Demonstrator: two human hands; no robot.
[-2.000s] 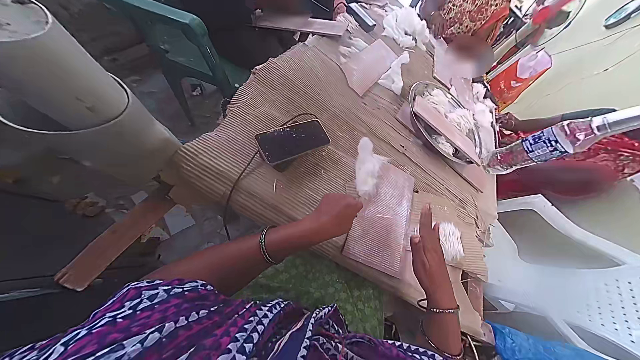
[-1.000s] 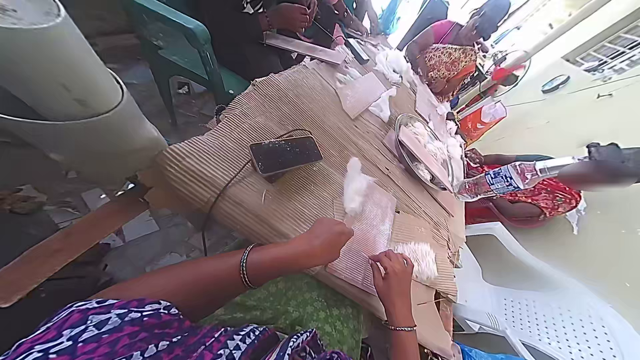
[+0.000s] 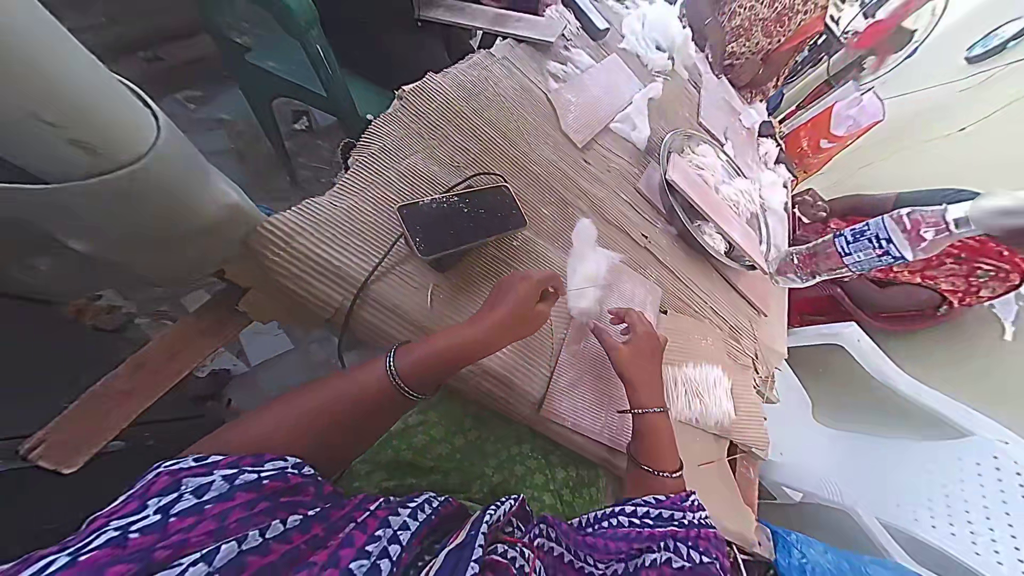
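Note:
My left hand is at the left edge of a white cotton tuft, its fingers pinched on what looks like a thin stick that crosses the tuft. Just below the cotton is my right hand, thumb and forefinger near its lower end; whether they hold a wisp of it is unclear. Both hands are over a pale ribbed board at the table's near edge. To the right, a bundle of thin white wicks or sticks rests on a piece of corrugated cardboard.
A phone with a cable lies on the cardboard-covered table. Farther off are a metal tray of cotton pieces and another board. A plastic bottle, a white chair, a green chair and other people surround the table.
My hands have moved up to the cotton tuft from lower on the board. The right hand, flat beside the wicks two seconds ago, now has its fingers bent near the cotton.

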